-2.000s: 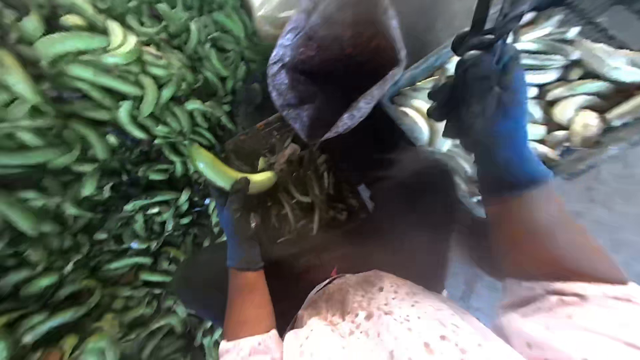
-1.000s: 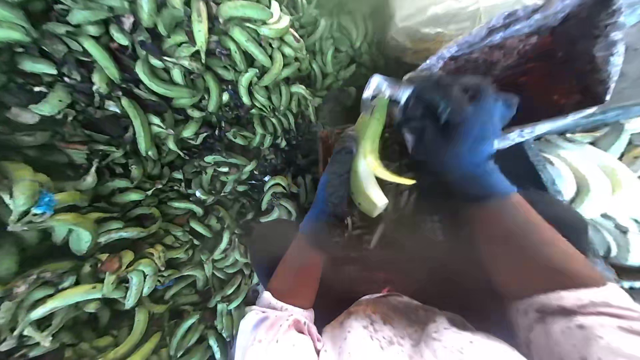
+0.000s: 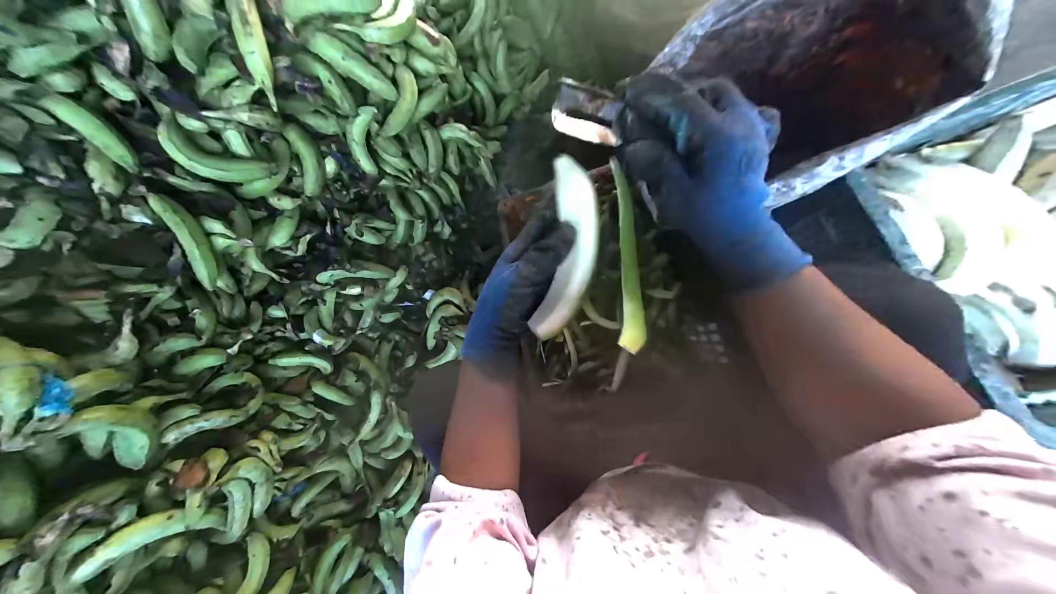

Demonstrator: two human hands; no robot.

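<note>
My left hand [image 3: 528,280], in a blue and black work glove, grips a pale peeled plantain [image 3: 576,247] that points upward. My right hand [image 3: 701,157], gloved the same way, is closed around a tool with a flat metal end [image 3: 587,107]; its handle is hidden in my fist, and a pale strip lies along the metal. A long green strip of peel [image 3: 629,264] hangs below my right fingers, just right of the plantain. Beneath both hands, peel scraps [image 3: 577,351] lie in a dark container.
A big heap of green plantains [image 3: 214,157] fills the left side, with a bit of blue material [image 3: 55,394] at its far left. At the upper right is a stained, open container [image 3: 833,82]. Peeled plantains [image 3: 990,239] fill a crate at the right edge.
The plantain in my left hand was green two seconds ago, partly peeled one second ago, and is now pale. A strip of peel has come away from it. The view has shifted.
</note>
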